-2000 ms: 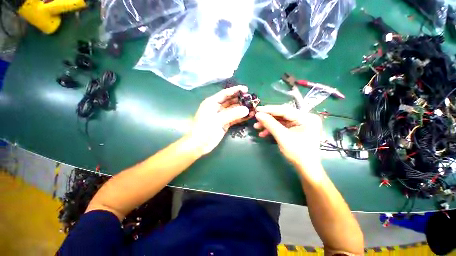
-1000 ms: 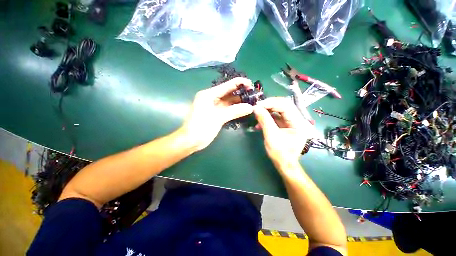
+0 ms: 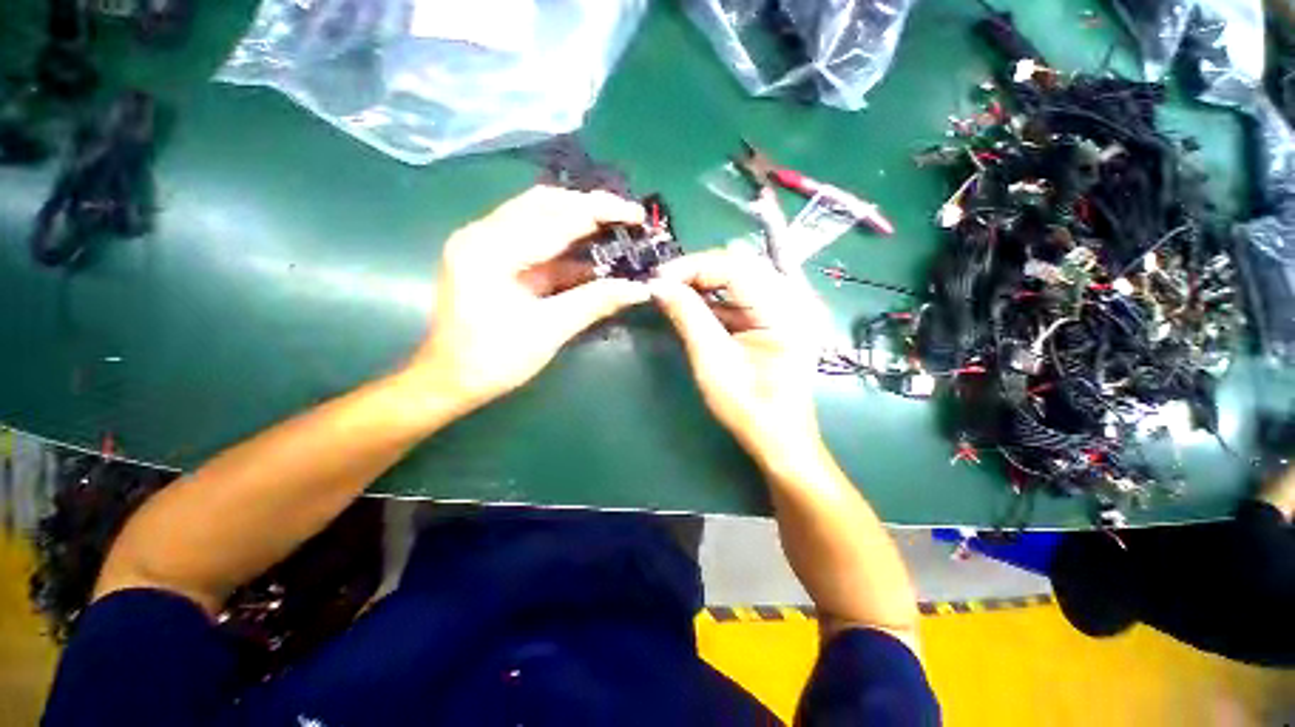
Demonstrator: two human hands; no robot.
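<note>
My left hand [image 3: 514, 284] holds a small black plastic housing [image 3: 635, 253] between thumb and fingers. A bit of red and some pale detail show on the housing. My right hand [image 3: 746, 334] has its thumb and fingertips pinched at the housing's right side. What the right fingertips grip is too small to tell. A loose pile of small black parts [image 3: 575, 164] lies just beyond my left hand, partly hidden by it. Pliers with red handles [image 3: 838, 198] lie beyond my right hand, beside crumpled clear plastic wrap [image 3: 812, 230].
A large heap of black wire harnesses [image 3: 1079, 284] lies at right, its loose ends reaching toward my right hand. Clear plastic bags [image 3: 469, 85] lie at the far side. Coiled black cables [image 3: 100, 178] lie at left. Another person's dark sleeve [image 3: 1193, 589] is at lower right.
The view has shifted, so the bench things sit further left and higher in the picture. Both hands stay together at the housing. Another person's arm shows more at lower right.
</note>
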